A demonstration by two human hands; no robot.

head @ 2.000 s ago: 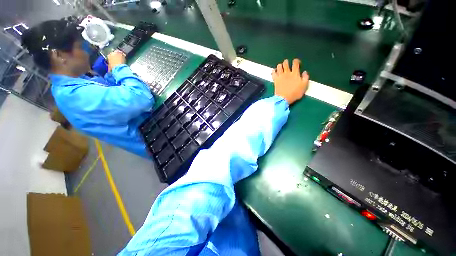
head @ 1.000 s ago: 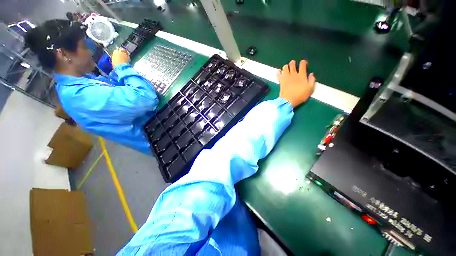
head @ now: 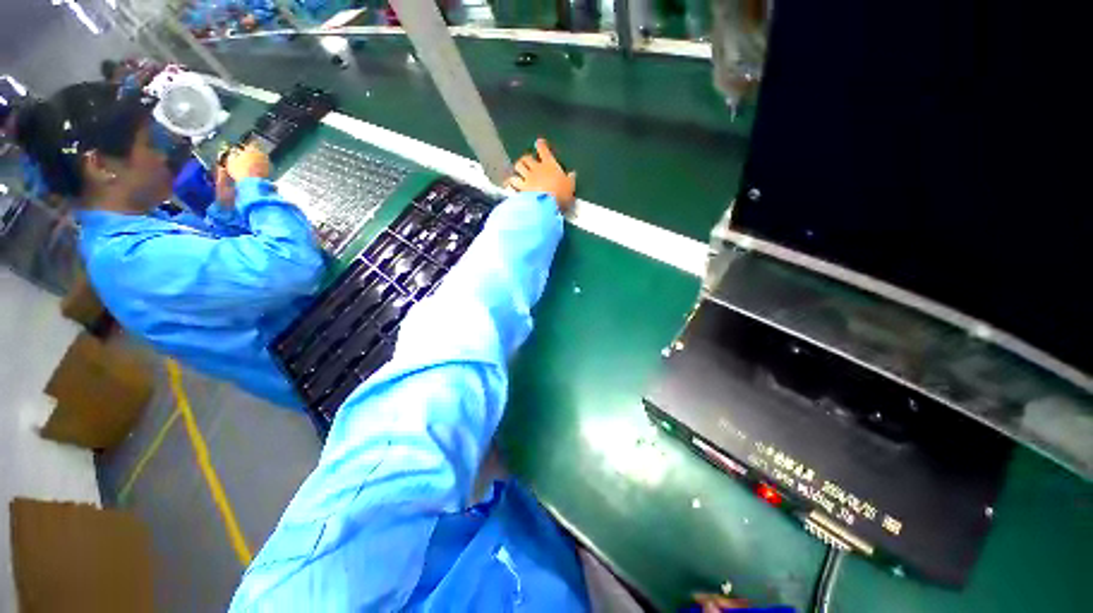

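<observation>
My left hand (head: 542, 176) is at the far end of my outstretched blue sleeve, over the white rail beside the metal post. Its fingertips point away and its palm side is hidden, so any held part cannot be seen. The black blister tray (head: 386, 293) lies left of my sleeve, partly covered by it, with shiny parts in some pockets. Only a sliver of my right hand (head: 717, 602) shows at the bottom edge, beside something dark blue. The black jig box (head: 827, 449) lies on the right with a red switch lit.
A dark panel (head: 923, 156) stands above the jig box, with a clear guard (head: 887, 329) below it. A cable (head: 827, 581) leaves the jig's front. A neighbouring worker in blue (head: 198, 269) sits left, by a clear tray (head: 342, 188). A metal post (head: 453, 84) rises behind the rail.
The view has shifted. My left hand has moved left along the rail to the post. A sliver of my right hand has come in at the bottom edge.
</observation>
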